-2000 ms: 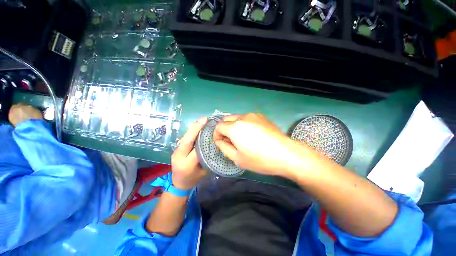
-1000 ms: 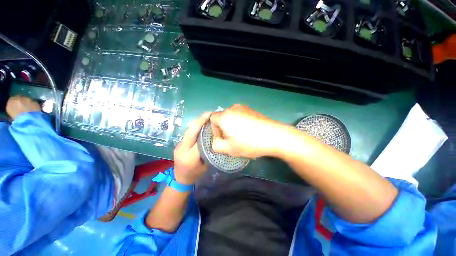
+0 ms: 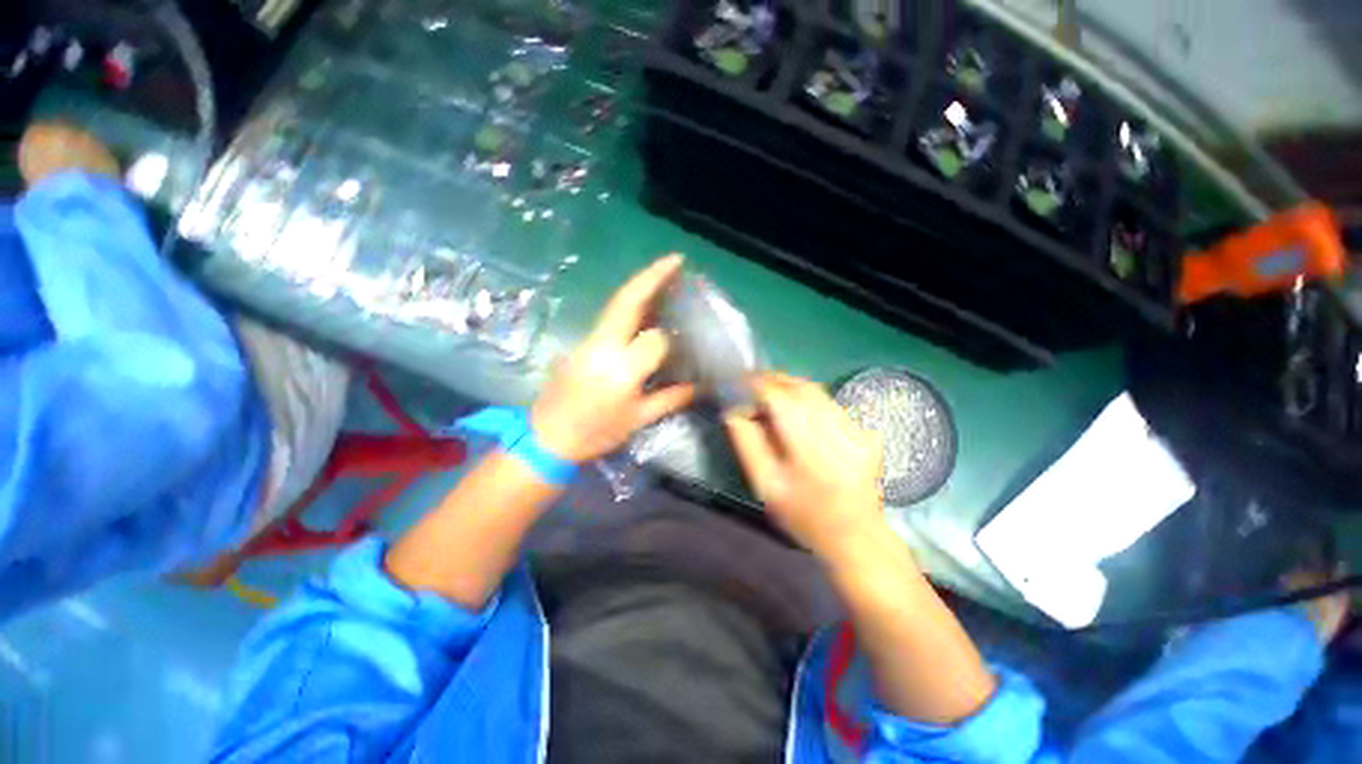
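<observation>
A grey round dish (image 3: 708,340), blurred and tilted, is between my hands at the bench's front edge. My left hand (image 3: 605,385) is at its left side, with the thumb and index finger spread around the rim. My right hand (image 3: 807,460) grips its lower right edge with bent fingers. Shiny crumpled clear plastic (image 3: 669,445) shows below the dish, by my left hand; what holds it is unclear. A second round dish (image 3: 901,433), speckled silver, lies on the green bench right of my right hand.
A black foam tray (image 3: 881,246) with small assemblies in its pockets stands behind the dishes. A clear blister tray (image 3: 374,224) with small parts is at left. White paper (image 3: 1086,511) lies at right. An orange tool (image 3: 1265,255) is at upper right. Neighbouring workers' blue sleeves (image 3: 127,358) show at both sides.
The view has shifted and turned. My right hand has moved from over the held dish's face to its lower right edge. The held dish has tilted, and the plastic below shows more.
</observation>
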